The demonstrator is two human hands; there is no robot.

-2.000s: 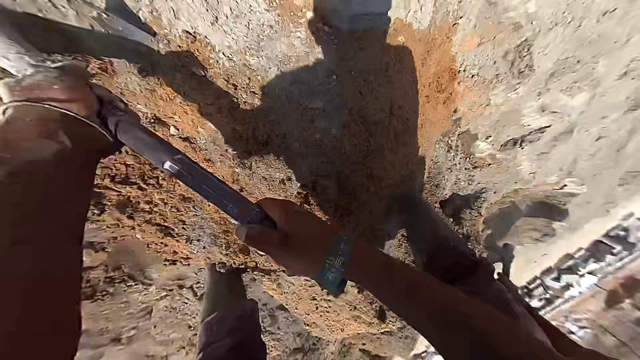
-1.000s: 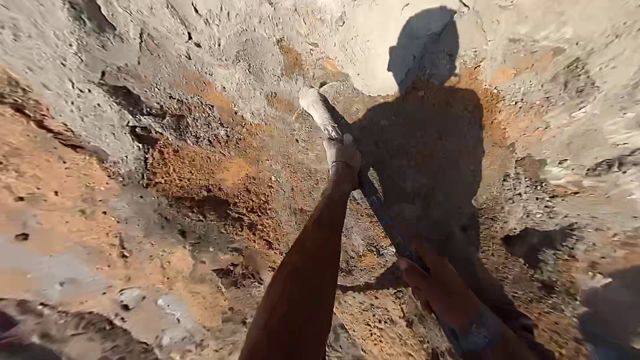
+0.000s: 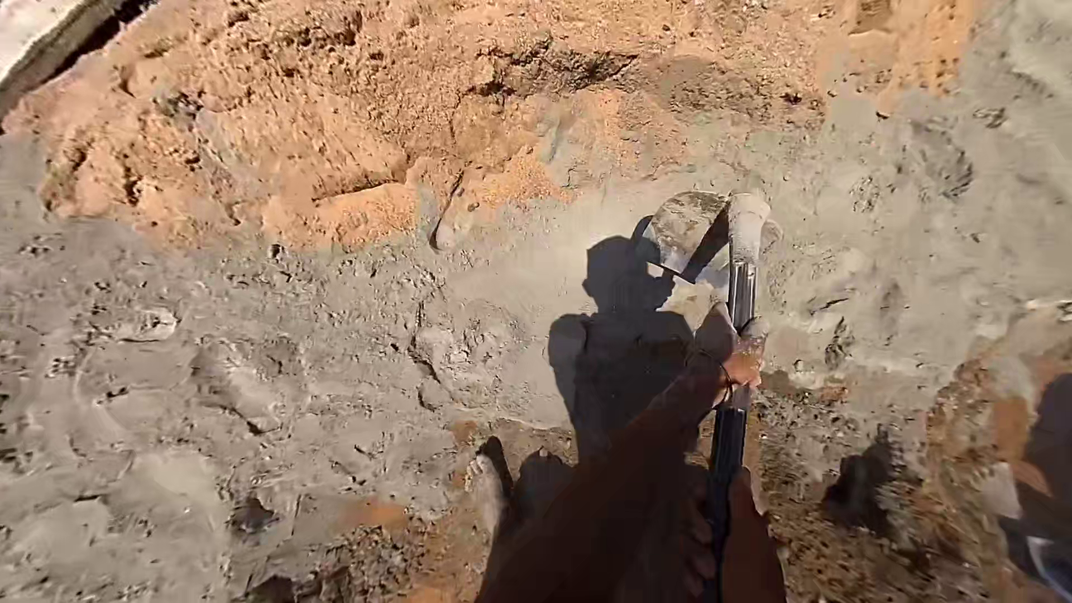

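Note:
A long-handled hoe with a mud-coated metal blade (image 3: 688,226) lies against wet grey mud right of centre, its dark handle (image 3: 742,293) running down toward the bottom edge. My left hand (image 3: 741,356) is closed around the handle a short way below the head, with a thin cord at the wrist. Lower on the same handle, near the bottom edge, is my right hand (image 3: 748,519), dark in shadow and gripping it. The blade's lower edge meets the mud beside the shadow of my head.
Grey wet mud (image 3: 251,360) with lumps and hollows spreads across the left and middle. An orange earth bank (image 3: 335,126) rises along the top. A pale slab edge (image 3: 50,33) shows at top left. Part of a person (image 3: 1043,502), mostly in shadow, is at the lower right edge.
The view has swung a lot. The hoe's blade, not clearly seen before, now shows at the mud. Both hands stay on the handle throughout.

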